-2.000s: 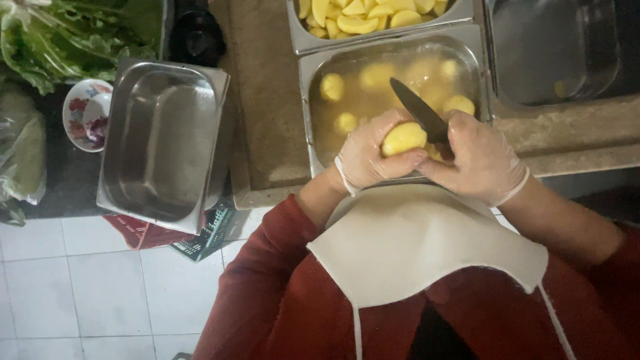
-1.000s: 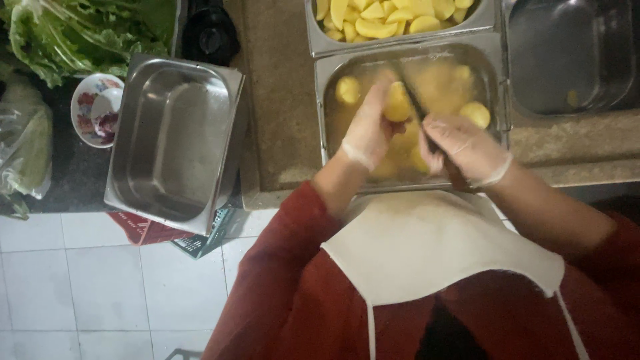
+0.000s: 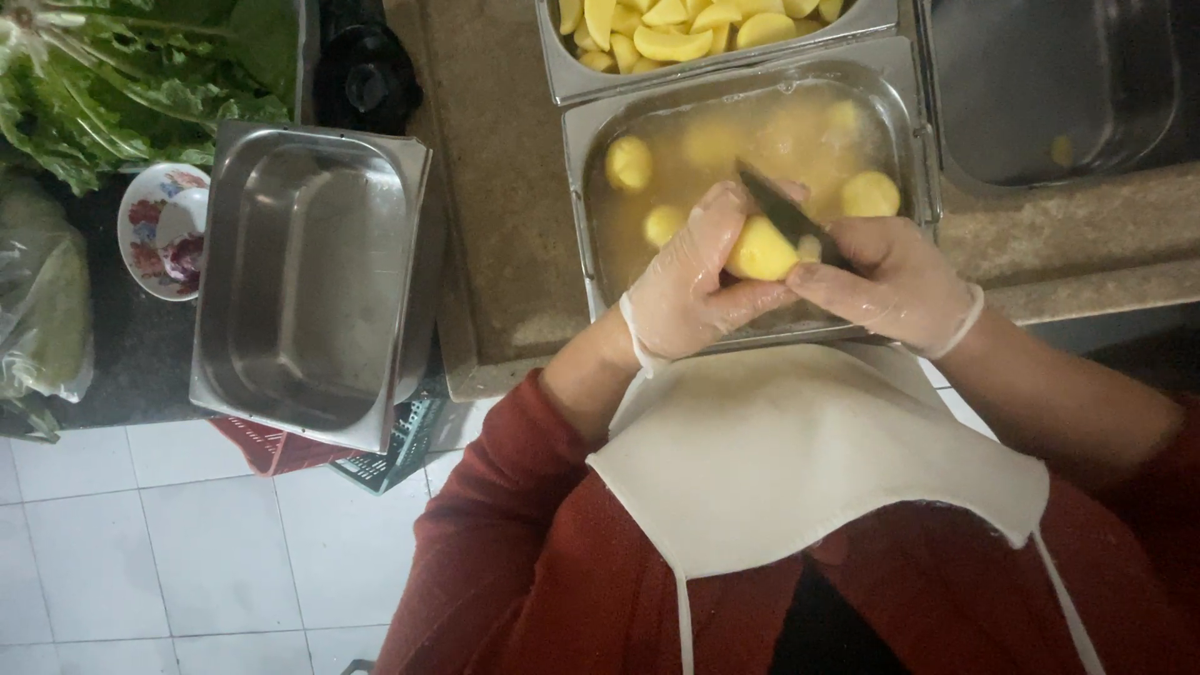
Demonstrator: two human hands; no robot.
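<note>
In a clear glove, my left hand (image 3: 698,277) holds a peeled potato (image 3: 761,249) over the near part of a steel pan of cloudy water (image 3: 579,206). My right hand (image 3: 895,277), also gloved, grips a dark-bladed knife (image 3: 783,208). Its blade lies against the potato's right side and points up and left; the handle is hidden in my fingers. A small pale piece shows between blade and right thumb. Several peeled potatoes sit in the water, among them one at the left (image 3: 629,163) and one at the right (image 3: 870,194).
Beyond stands a steel pan of cut potato pieces (image 3: 673,43). A dark basin (image 3: 1050,84) is at the right. At the left are an empty steel pan (image 3: 314,281), a flowered bowl (image 3: 145,230), leafy greens (image 3: 141,75) and a plastic bag of vegetables (image 3: 42,291).
A second ago my hands were apart, with the potato farther over the water; now they are together at the pan's near side, blade against the potato.
</note>
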